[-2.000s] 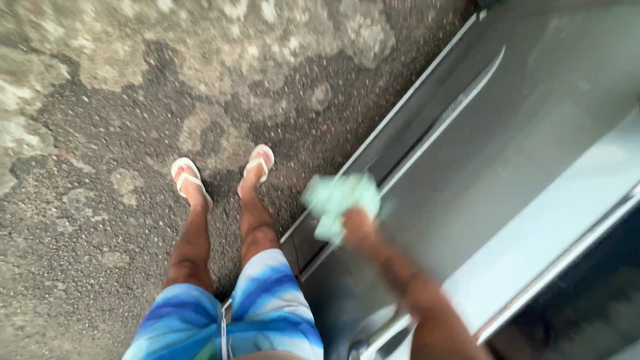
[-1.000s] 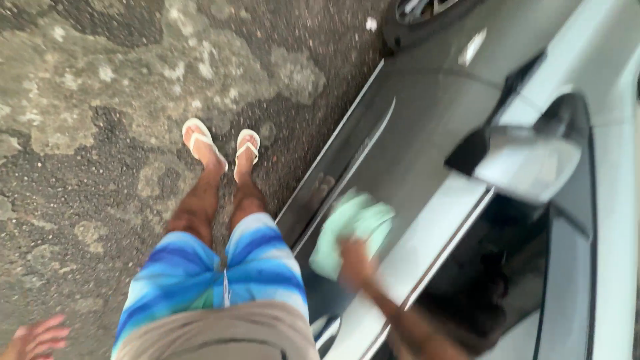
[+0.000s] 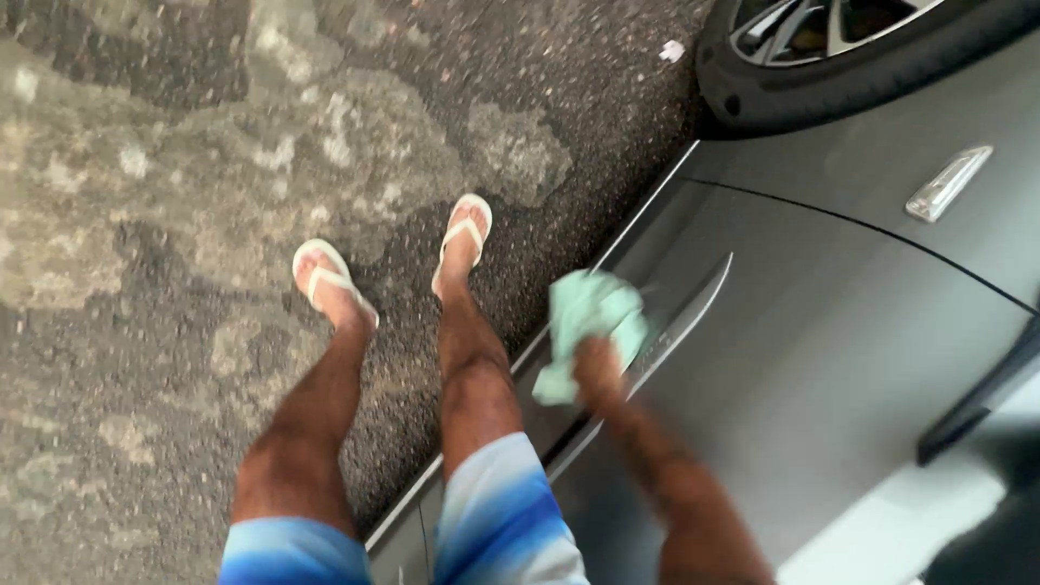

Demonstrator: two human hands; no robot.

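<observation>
My right hand (image 3: 600, 370) is closed on a light green cloth (image 3: 597, 313), blurred by motion. The cloth lies against the lower part of a grey car door (image 3: 780, 349), over the raised side moulding with its bright trim strip (image 3: 686, 329). Part of the palm and fingers is hidden by the bunched cloth. My left hand is out of view.
A front tyre (image 3: 800, 101) with an alloy wheel stands at the upper right. Near it a clear side marker lamp (image 3: 949, 185) sits on the fender. My feet in white flip-flops (image 3: 329, 280) stand on rough, patched asphalt (image 3: 162, 390) beside the sill.
My right hand has moved with the cloth down to the door's lower moulding, from higher on the door one second ago. My left hand, at the lower left then, has left the view.
</observation>
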